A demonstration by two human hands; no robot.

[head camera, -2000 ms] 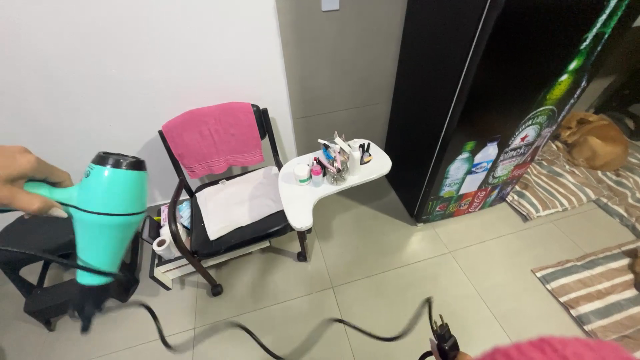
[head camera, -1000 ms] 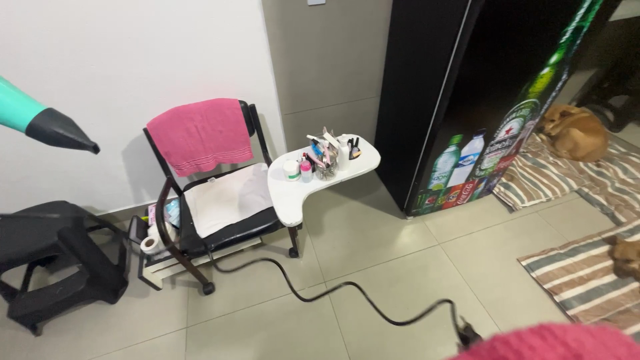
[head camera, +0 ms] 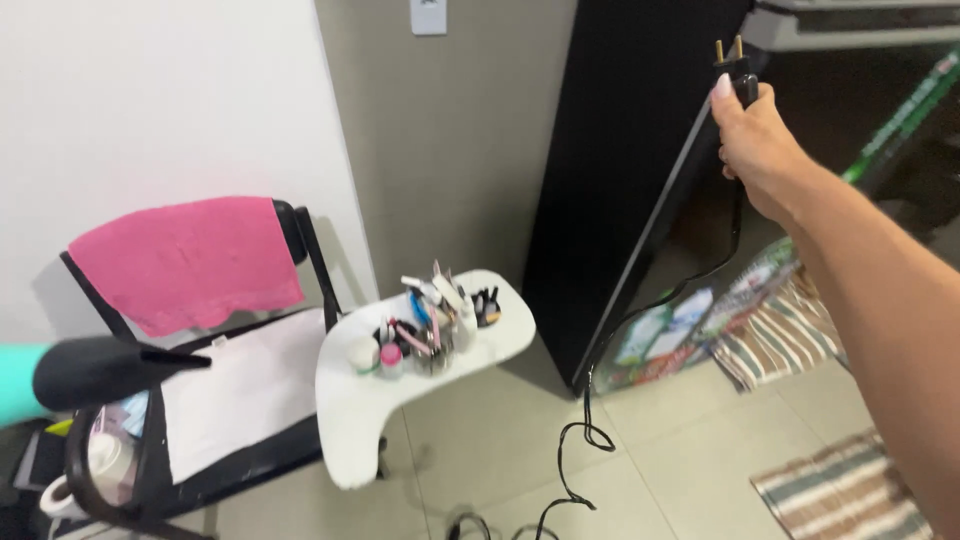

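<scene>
My right hand (head camera: 750,139) is raised at the upper right, gripping a black two-pin power plug (head camera: 736,75) with its pins upward, in front of the dark fridge. From it a black cord (head camera: 649,307) hangs down and loops over the floor. At the left edge a turquoise hair dryer (head camera: 21,384) with a black concentrator nozzle (head camera: 112,371) points right, over the chair; the hand on its handle is outside the view. A white wall socket plate (head camera: 429,16) is at the top, left of the fridge.
A chair with a pink towel (head camera: 191,262) and a white cloth (head camera: 244,386) has a white armrest table (head camera: 352,420) holding manicure tools and jars. Beside it stands a black fridge (head camera: 600,180) with printed bottles. Striped rugs (head camera: 847,480) lie on the tiled floor. Paper rolls (head camera: 64,499) are at lower left.
My right hand has come up from the bottom edge with the plug, lifting the cord. My left hand, on the dryer two seconds ago, is out of view. The view has moved nearer the chair.
</scene>
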